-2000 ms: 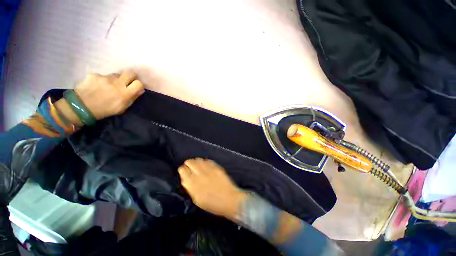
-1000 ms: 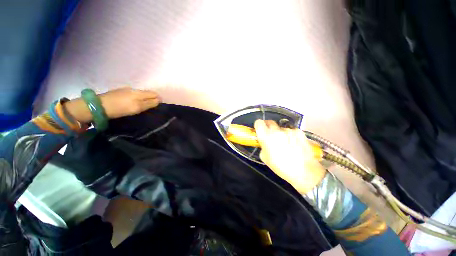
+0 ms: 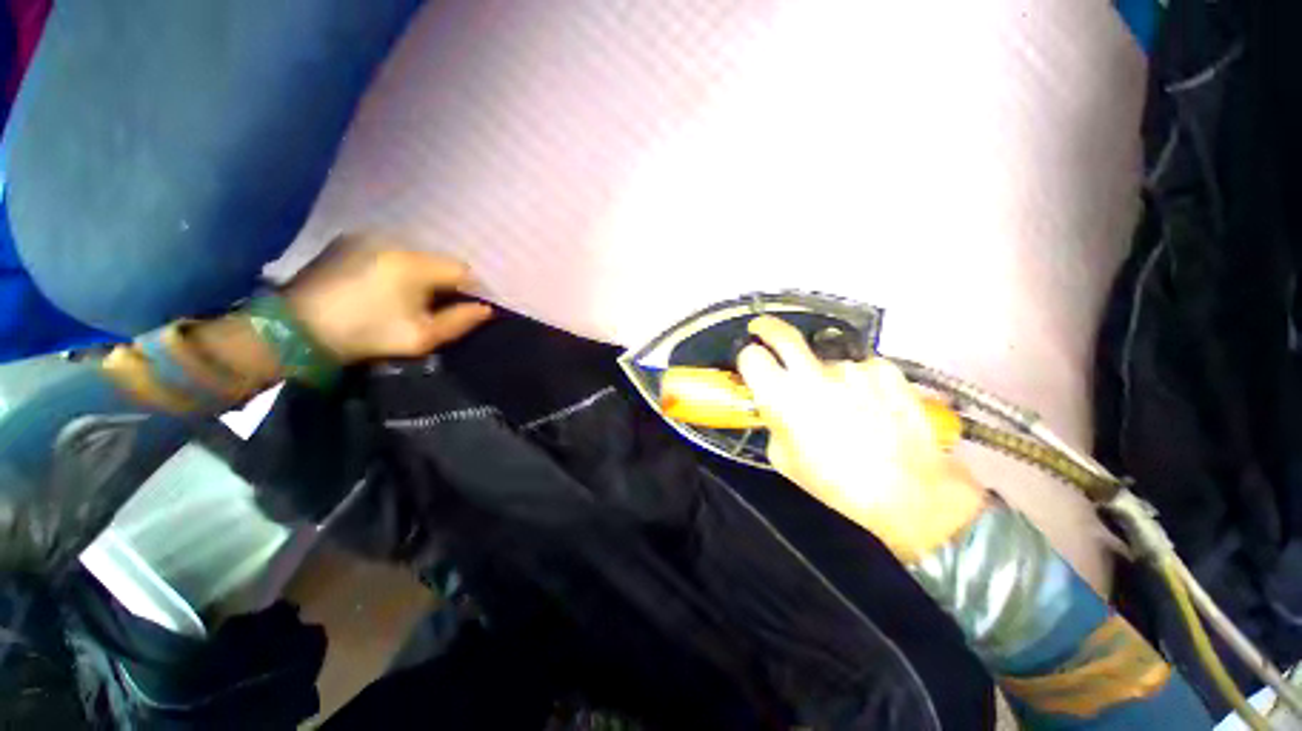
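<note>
A black garment [image 3: 614, 528] lies along the near edge of the pink-covered table and hangs over it, with pale stitch lines near its matte edge band. My left hand [image 3: 393, 303], a green bangle at its wrist, pinches the garment's far edge at the left; it is slightly blurred. My right hand [image 3: 857, 443] is closed around the yellow-orange handle of the steam iron [image 3: 714, 343]. The iron's silver-rimmed plate rests on the garment's edge band, its tip pointing left towards my left hand. Part of the plate is hidden under my right hand.
The pink table cover [image 3: 571, 157] stretches beyond the garment. A dark-blue padded form [image 3: 172, 157] is at the far left. More black cloth [image 3: 1214, 329] lies at the right. The steam hose [image 3: 1128, 514] runs to the lower right. A pale bin [image 3: 193, 528] is below left.
My right hand has left the garment and taken the iron's handle; the iron has moved left onto the edge band. My left hand has gone from flat to pinching the edge. The view has shifted left.
</note>
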